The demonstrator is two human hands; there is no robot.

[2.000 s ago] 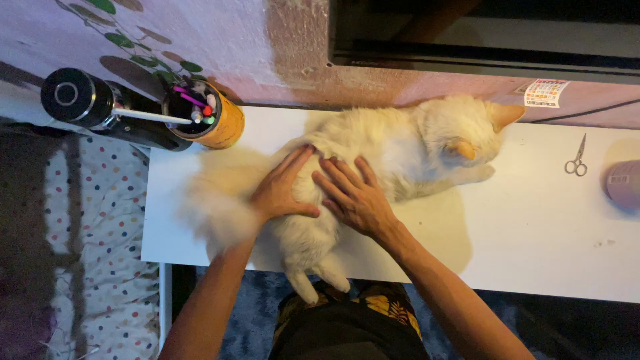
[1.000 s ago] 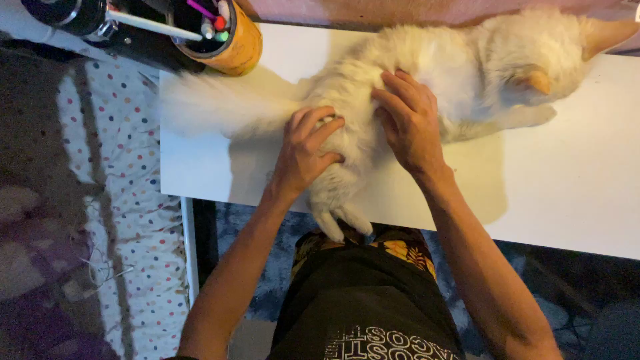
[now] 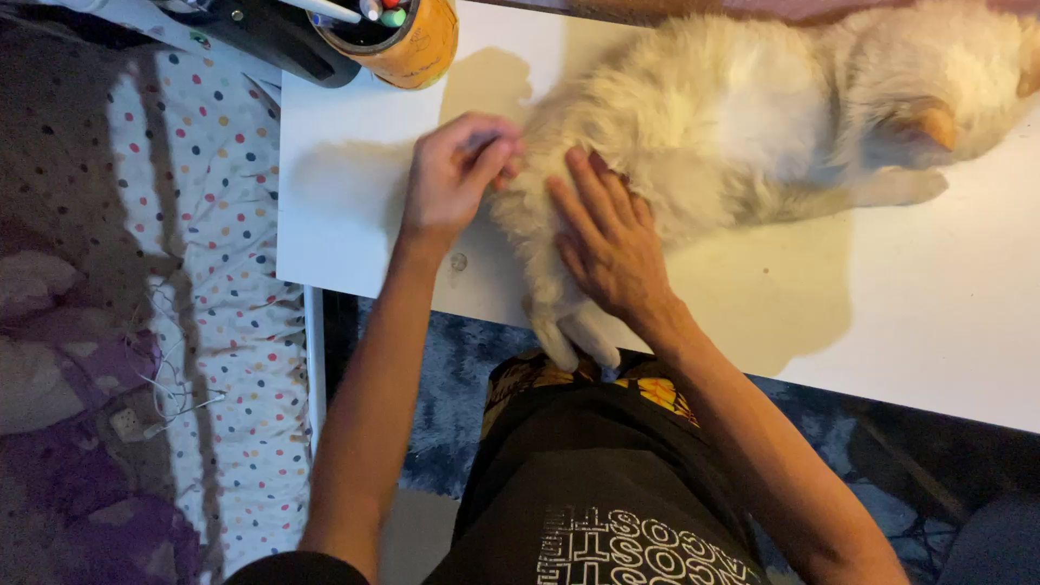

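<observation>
A cream-white long-haired cat (image 3: pixel 699 122) lies stretched on its side on the white tabletop (image 3: pixel 918 309), its head at the upper right and its hind paws over the near edge. My right hand (image 3: pixel 605 231) rests on the fur of its haunch with the fingers slightly spread. Beside the cat's rump is my left hand (image 3: pixel 463 175), fingers curled in with thumb and fingertips close together; whether it pinches anything cannot be told. The cat's tail, blurred, stretches left behind my left wrist.
An orange pen holder (image 3: pixel 422 49) with pens and markers stands at the table's upper left, next to a black cylindrical object (image 3: pixel 301 49). Left of the table lies a white dotted cloth (image 3: pixel 244 341), with a cable and a white socket block (image 3: pixel 127 423) near it.
My left hand has come off the cat's hindquarters and its fingers have curled. My right hand has moved from the cat's side toward its haunch. The view has shifted closer.
</observation>
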